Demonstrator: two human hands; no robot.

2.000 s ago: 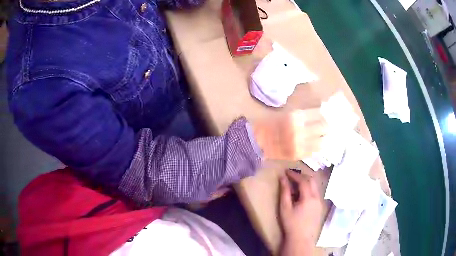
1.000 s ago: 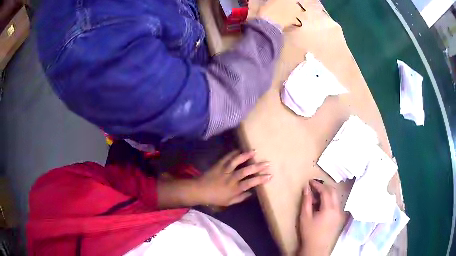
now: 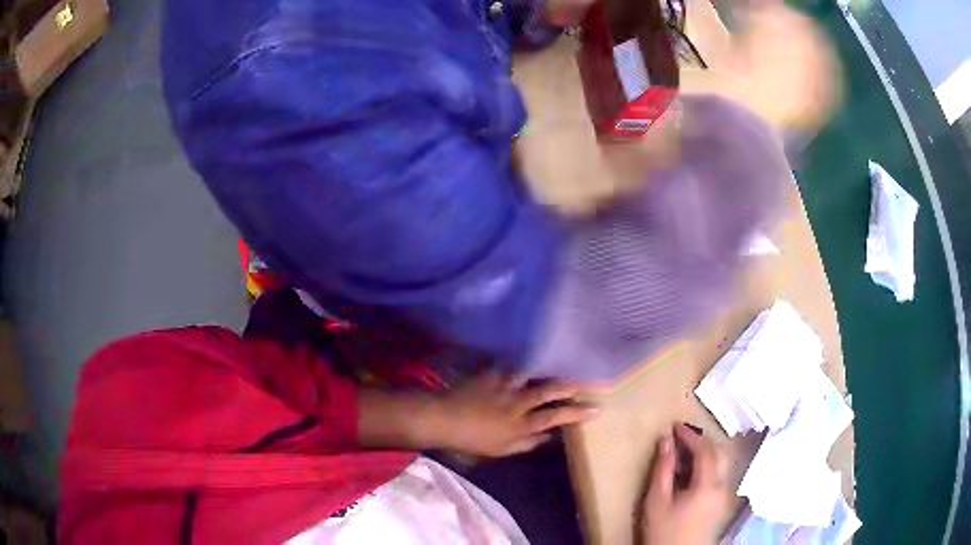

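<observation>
My left hand, below a red sleeve, rests at the table edge, fingers spread and empty. The co-worker's checked sleeve passes just above its fingers. My right hand lies on the cardboard table cover, cut off by the bottom edge, fingers curled with a dark gap between them. A small black piece shows at its fingertips; whether it is gripped is unclear. White folded sheets lie in an overlapping pile to the right of this hand.
A co-worker's denim arm reaches across the table, its hand blurred near the green conveyor. An open red box stands beyond the sleeve. A white folded piece lies on the conveyor.
The co-worker's arm has swung out across the table, now mostly covering the separate white piece. My left hand, largely hidden at first, now shows at the table edge. The view has shifted.
</observation>
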